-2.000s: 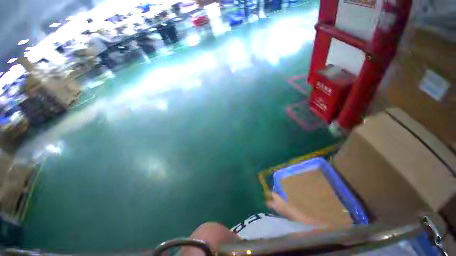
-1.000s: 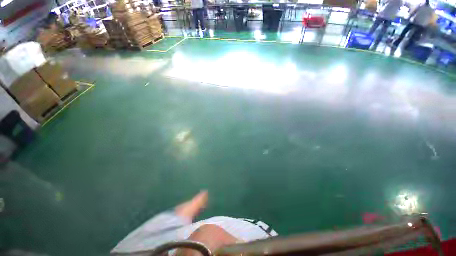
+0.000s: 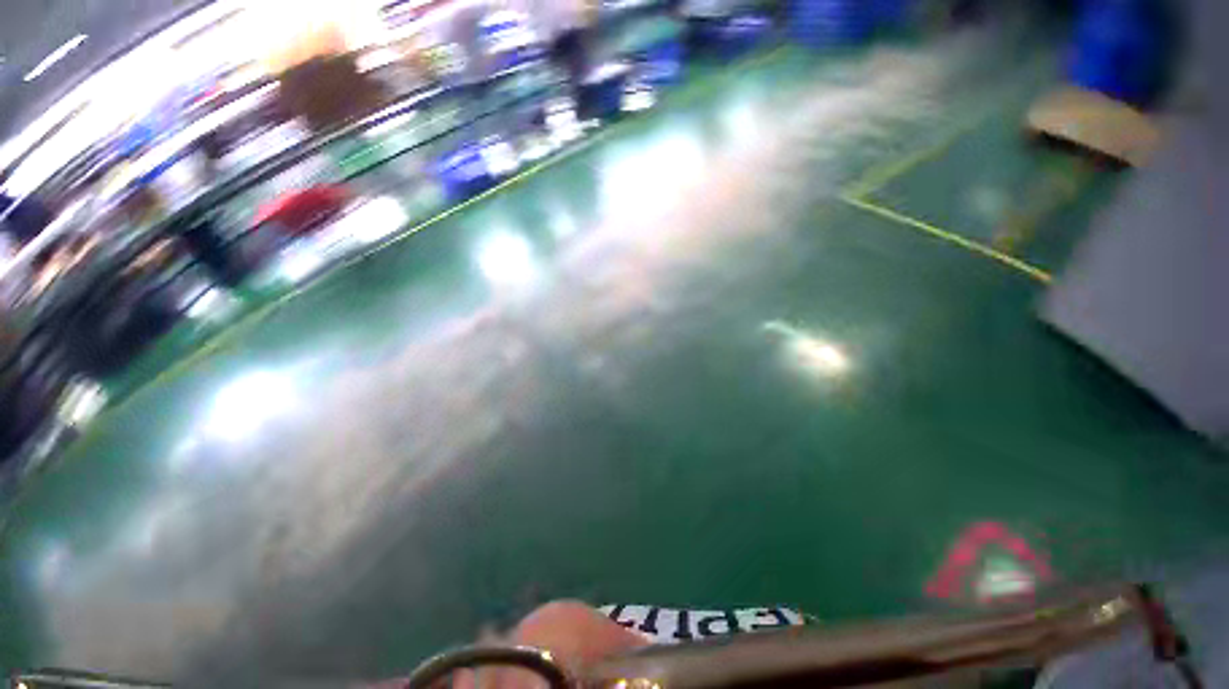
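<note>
Neither of my hands can be made out. The glossy green floor (image 3: 701, 458) lies nearest in front of me. A pink-red angular marking (image 3: 991, 545) is on the floor at the lower right, with a bright spot inside it. Part of a white garment with dark letters (image 3: 701, 622) shows at the bottom edge, behind the rim of the glasses (image 3: 863, 653). A pale grey patch at the bottom right corner is too blurred to tell.
A large grey-white surface (image 3: 1159, 283) stands at the right. Behind it are a tan board (image 3: 1094, 124) and a blue object (image 3: 1112, 47). Yellow lines (image 3: 950, 240) mark the floor. Blurred benches run along the upper left, with a red container (image 3: 303, 206) and a blue one (image 3: 465, 168).
The view has swung to the right and tilted. The benches and red container have shifted left. The hand seen at the bottom a second ago is gone, and the grey-white surface has come in.
</note>
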